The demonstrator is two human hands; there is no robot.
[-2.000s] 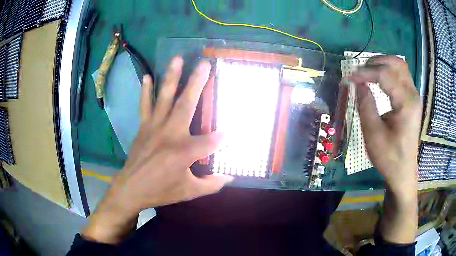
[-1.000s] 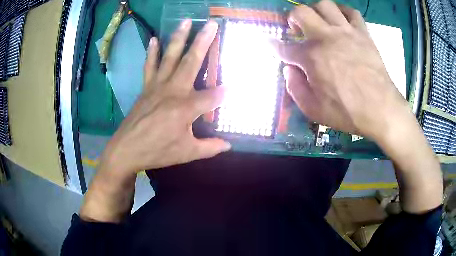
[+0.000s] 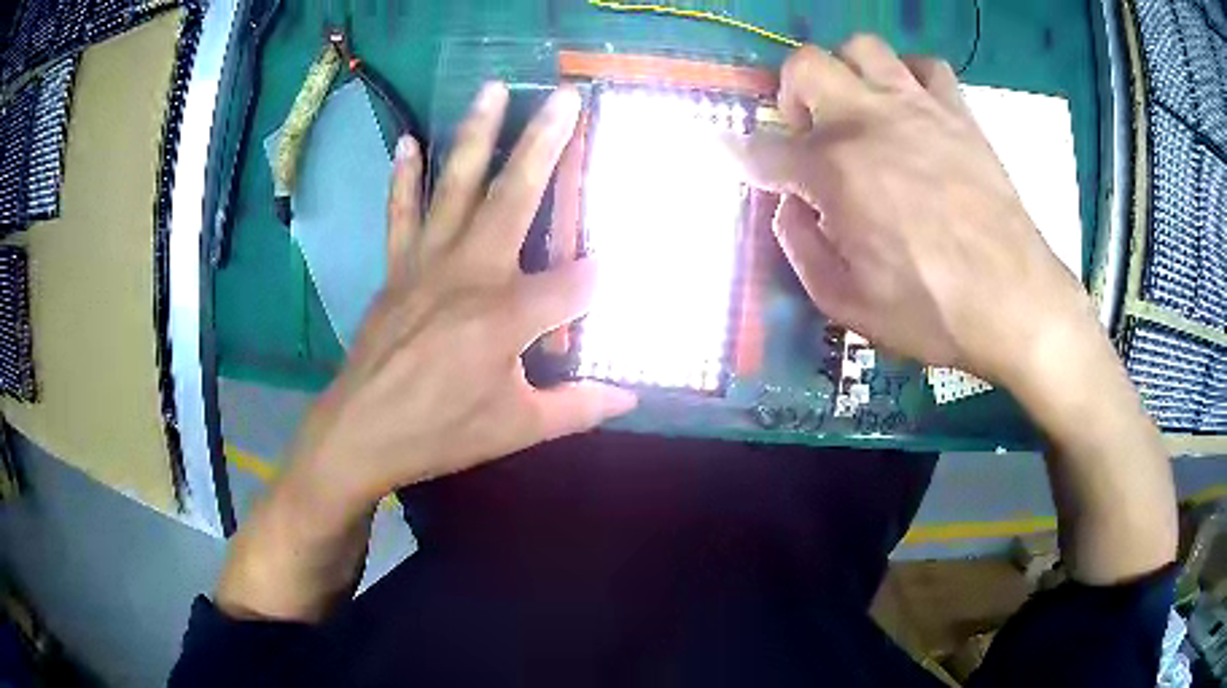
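A lit LED module [image 3: 662, 255] glares white in the test fixture [image 3: 807, 419], between orange-brown strips [image 3: 659, 67]. My left hand [image 3: 451, 309] lies spread over the module's left side, its thumb at the bottom left edge and its fingertips near the top left strip. My right hand [image 3: 915, 202] is curled over the upper right corner, thumb or a finger on the module's right edge. What its other fingertips touch at the contact block is hidden. The switch row [image 3: 854, 374] is mostly hidden under my right hand.
Module trays stand at left [image 3: 101, 255] and right [image 3: 1184, 323]. Pliers [image 3: 312, 121] lie on a light blue card [image 3: 343, 202] left of the fixture. A perforated white sheet [image 3: 1036, 155] lies to the right. A yellow lead [image 3: 686, 14] runs behind on the green mat [image 3: 256, 323].
My right hand has moved left from beside the white sheet to the module's upper right corner. My left hand stays on the module. The view has shifted, and the module stays lit.
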